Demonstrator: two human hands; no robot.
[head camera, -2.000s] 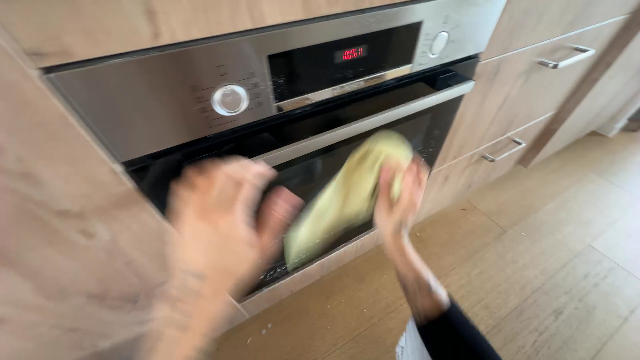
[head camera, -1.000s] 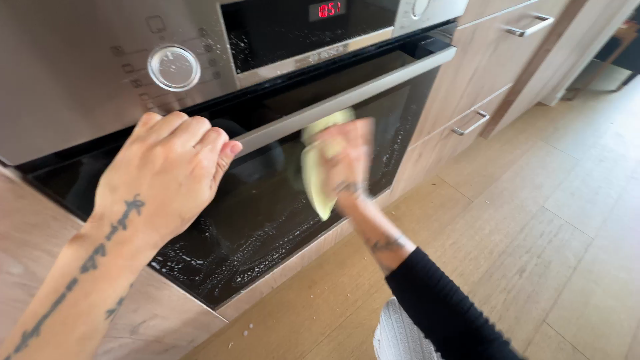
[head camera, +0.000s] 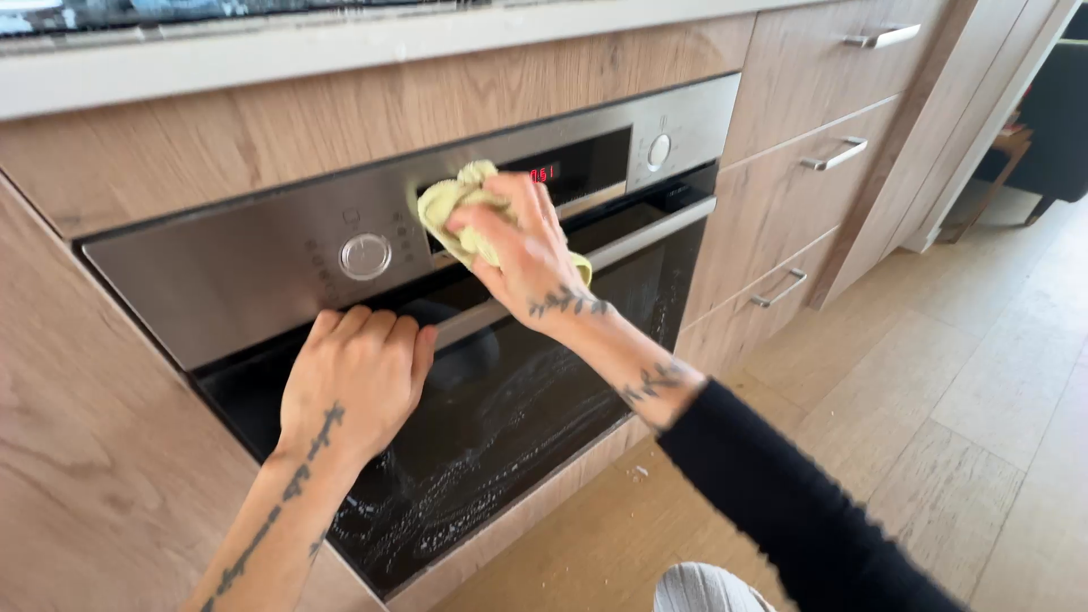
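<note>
My right hand (head camera: 531, 251) presses a crumpled pale yellow-green cloth (head camera: 463, 208) on the steel control panel (head camera: 246, 272) of a built-in oven, over the left part of its dark display (head camera: 586, 161). Around the left end of the oven's metal door handle (head camera: 650, 229) the fingers of my left hand (head camera: 357, 378) are curled. The left round knob (head camera: 365, 256) sits between my two hands, above the left one; the right knob (head camera: 660, 151) is beyond the cloth. Wet, foamy streaks mark the black glass oven door (head camera: 510, 425), which is closed.
Above the oven runs a pale countertop (head camera: 357, 47) with part of a hob at its far left. Wood-look drawers (head camera: 816, 110) with metal handles stand to the right. Small crumbs lie on the wooden floor (head camera: 892, 408). A dark piece of furniture (head camera: 1058, 119) is at the far right.
My right hand has moved the cloth up from the door glass to the control panel. My left hand, off the handle two seconds ago, holds it. The view now takes in the countertop.
</note>
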